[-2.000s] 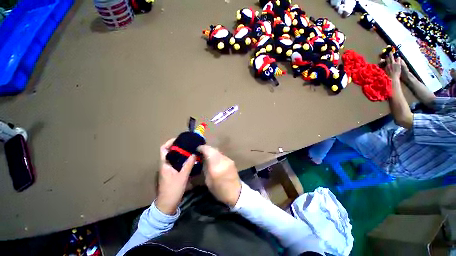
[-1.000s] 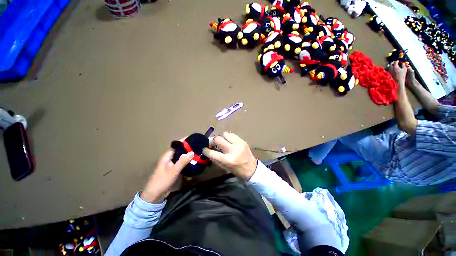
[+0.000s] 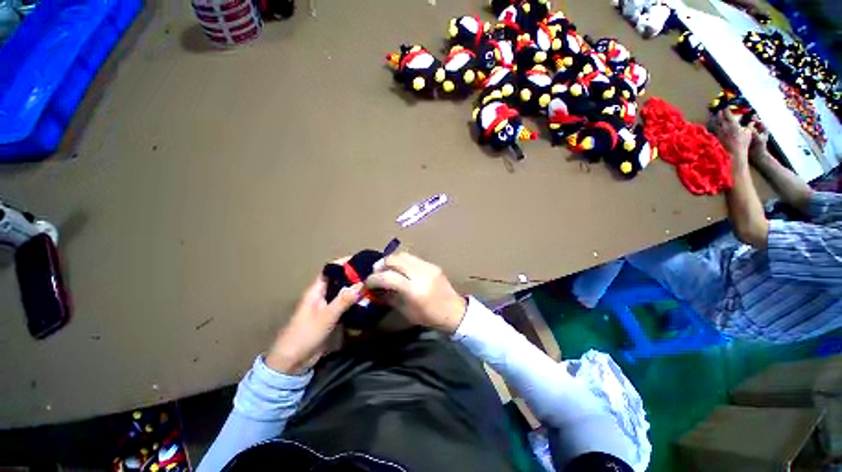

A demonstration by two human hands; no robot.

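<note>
A black plush penguin with a red band is held at the table's front edge, its dark loop pointing up and right. My left hand grips its left and lower side. My right hand has its fingertips on the right side, by the red band and below the loop. The fingers cover much of the toy, and its face cannot be made out. No needle, thread or tool can be made out in either hand. A slim white-and-purple item lies on the brown table beyond my hands.
A heap of plush penguins lies at the far side, beside a red scarf pile. A blue tray, a printed tub and a mobile phone are at left. Another person's hands hold a penguin at right.
The penguin has turned in my hands: its striped tip showed two seconds ago and is now out of sight. My right fingertips have moved in closer against the toy since one second ago.
</note>
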